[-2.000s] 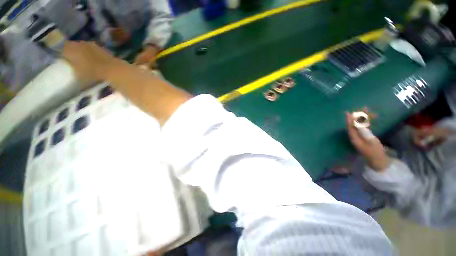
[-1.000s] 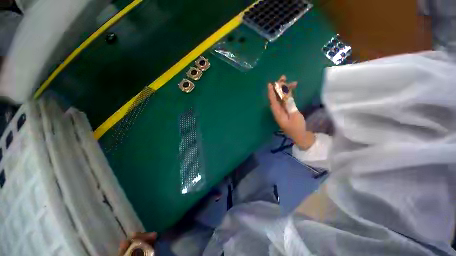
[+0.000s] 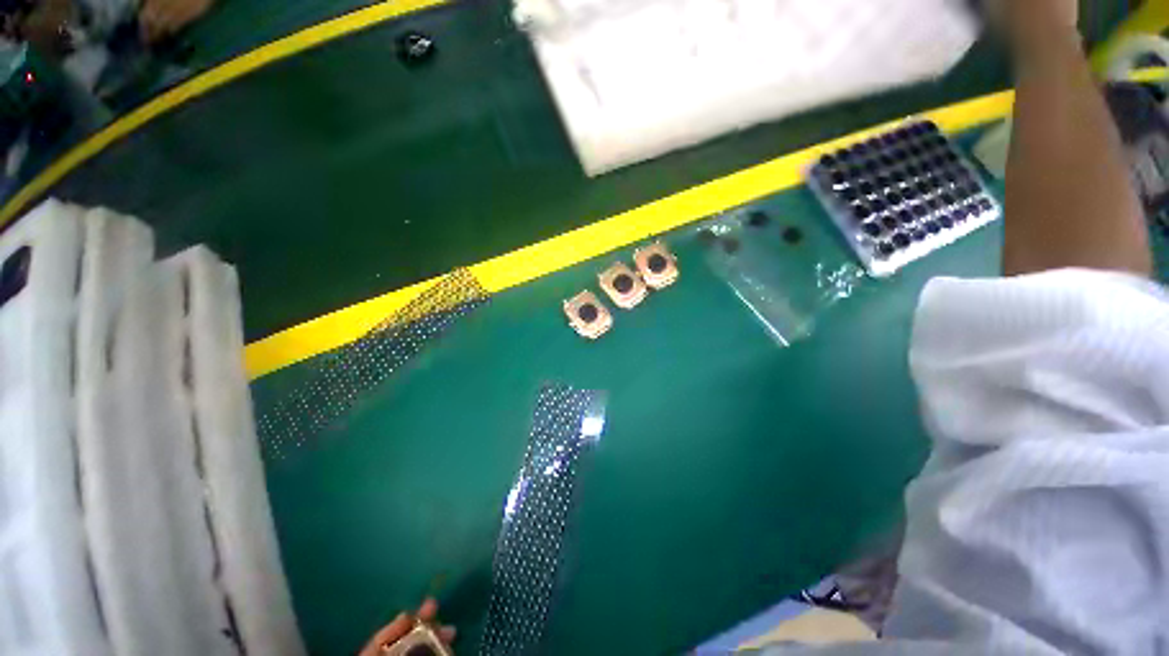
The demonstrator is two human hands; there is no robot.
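My left hand (image 3: 417, 631) is at the bottom edge, partly cut off, with its fingers around a copper-gold holding fixture (image 3: 421, 645). Only my right forearm (image 3: 1070, 180) shows at the upper right; the hand is beyond the top edge. Three more copper-gold fixtures (image 3: 623, 285) with dark round centres lie in a slanted row beside the yellow line. A long clear sticker sheet (image 3: 536, 525) with rows of dots lies right of my left hand. A second sheet (image 3: 365, 365) lies partly across the yellow line.
A stack of white foam trays (image 3: 141, 449) stands at the left. A white foam tray (image 3: 756, 71) is at the top centre. A blister tray (image 3: 904, 192) of dark round parts and a clear plastic bag (image 3: 769, 288) are right of the fixtures. A small black part (image 3: 415, 49) lies beyond the yellow line.
The view has swung. My right arm, stretched toward the upper left two seconds ago, is now at the upper right. The white foam tray has come into view at the top. The other person's hand is no longer visible.
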